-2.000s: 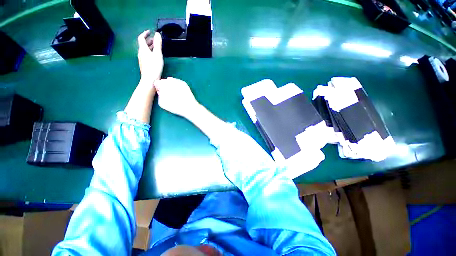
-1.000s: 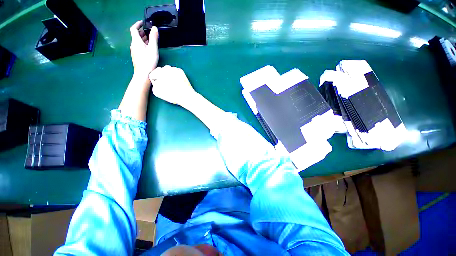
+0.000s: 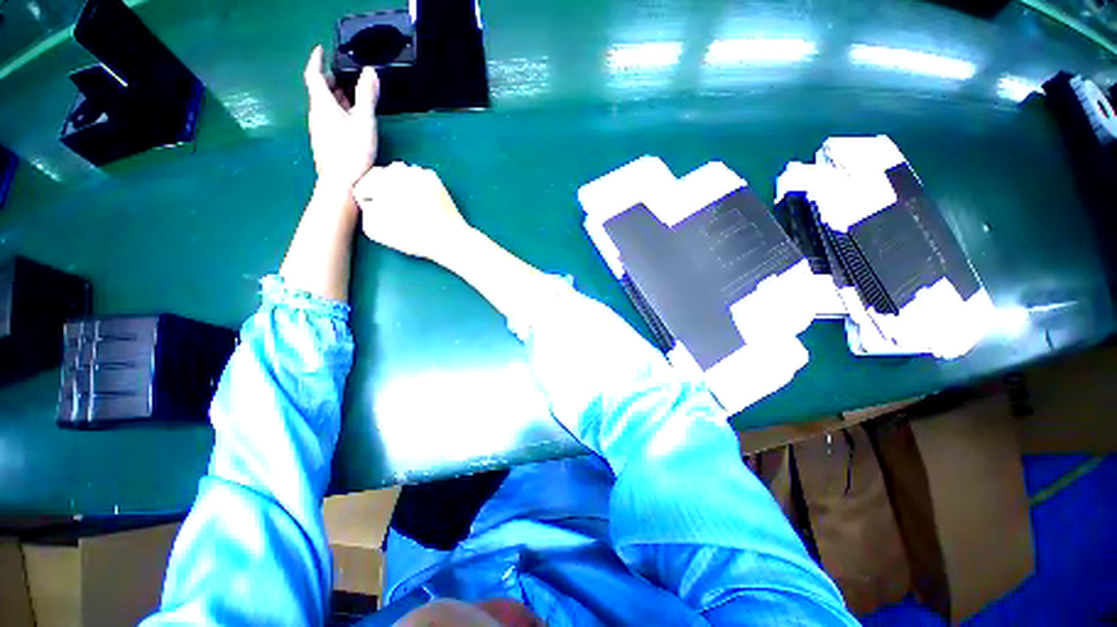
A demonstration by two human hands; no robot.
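My left hand (image 3: 343, 129) is near the top, fingers and thumb apart, and holds nothing visible. Its fingertips are at the front left of an open black box (image 3: 447, 67) with a black insert (image 3: 375, 44) that has a round opening. I cannot tell if they touch. My right hand (image 3: 410, 211) is curled closed against my left wrist, with nothing visible in it. A stack of carton blanks (image 3: 710, 270), black with white flaps, lies at right. A second, fanned stack (image 3: 900, 251) lies beside it.
Another open black box with upright lid (image 3: 129, 104) stands at upper left. A row of formed cartons (image 3: 141, 367) and another black block (image 3: 37, 306) are at left. A white ring (image 3: 1094, 101) shows at far right. Brown cartons (image 3: 845, 514) are below the green bench's edge (image 3: 588, 456).
The view has shifted, so the open boxes sit higher and further left in it. My left thumb and fingers look more spread. My right hand stays at my left wrist.
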